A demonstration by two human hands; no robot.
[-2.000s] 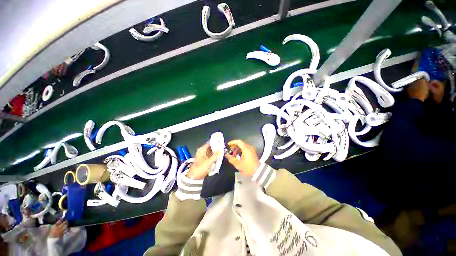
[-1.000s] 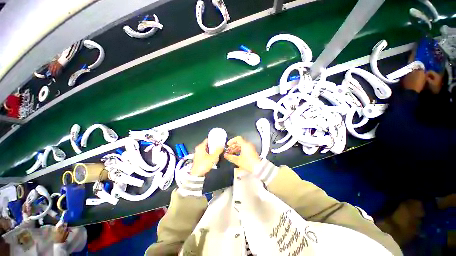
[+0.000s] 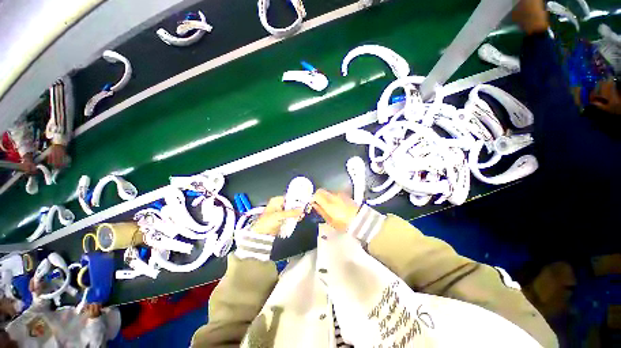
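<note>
My left hand [image 3: 272, 216] holds a white glossy housing piece [image 3: 299, 190], its rounded end pointing up and away from me, its lower part partly covered by my fingers. My right hand [image 3: 332, 206] is at the right side of the piece with its fingertips against it; a small dark spot shows between the hands, too small to name. A tangled pile of white curved units [image 3: 425, 160] lies to the right. A smaller pile of white curved units [image 3: 180, 234] lies to the left, with blue cylinders [image 3: 242, 202] beside it.
The green conveyor [image 3: 225, 129] runs beyond the ledge, carrying several curved units. A slanted grey support [image 3: 470, 44] stands at the right pile. A tan tape roll [image 3: 117, 236] and blue holder [image 3: 99, 277] lie far left. A neighbour's dark sleeve [image 3: 545, 81] reaches over the belt at right.
The belt units have shifted left. My right fingers have straightened against the white piece. The right neighbour's arm has reached up across the belt. Another person's striped sleeve and hands have appeared at the far left.
</note>
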